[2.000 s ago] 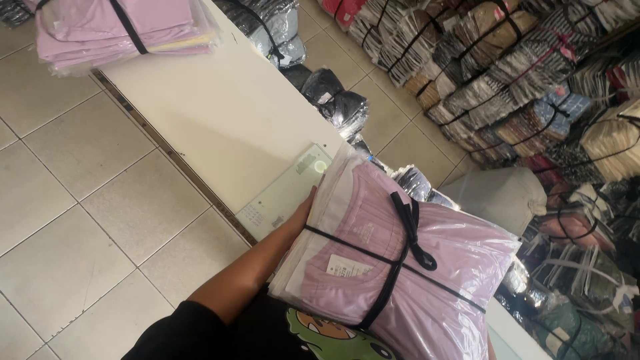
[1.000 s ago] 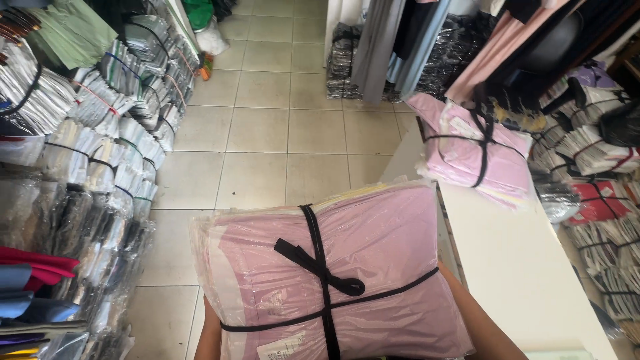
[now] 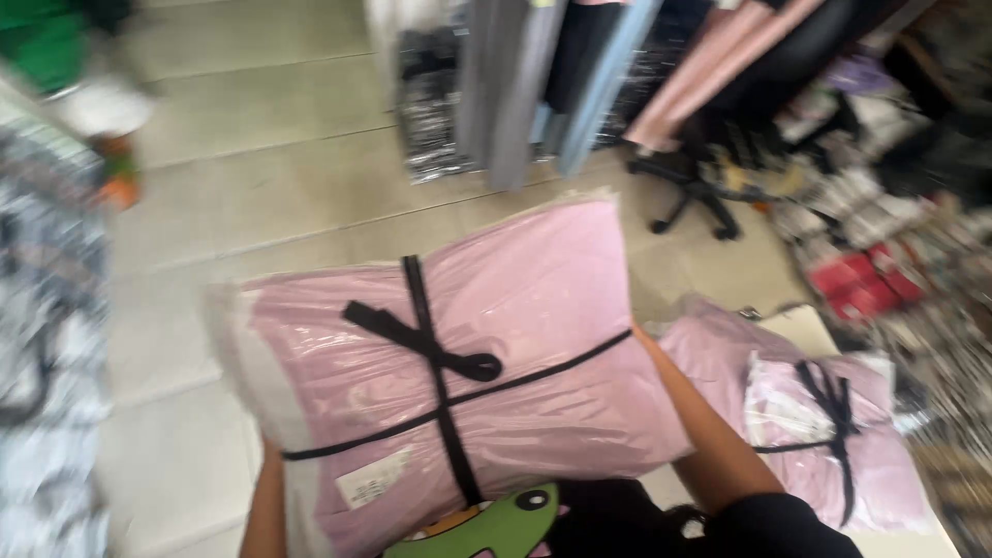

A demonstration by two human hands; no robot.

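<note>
A bundle of pink garments in clear plastic bags [image 3: 527,310], tied crosswise with a black band [image 3: 443,395] knotted in a bow, is held up before my chest. It tilts slightly, its right end higher. My left hand [image 3: 273,446] supports the left side from below, its fingers hidden under the bundle. My right hand [image 3: 642,341] grips the right edge, mostly covered by the plastic. A paper label with writing [image 3: 376,477] shows through the bag at the lower left.
Another tied pink bundle [image 3: 814,465] lies on a white table [image 3: 810,329] at my right. Hanging garments [image 3: 496,93] and a wheeled chair base [image 3: 686,182] stand ahead. Stacks of bagged garments line the left [image 3: 46,349] and right [image 3: 945,364]. Tiled floor [image 3: 271,186] runs ahead.
The view has swung strongly. The held bundle has moved from over the table, two seconds ago, to over the tiled floor beside it. Both hands still hold it.
</note>
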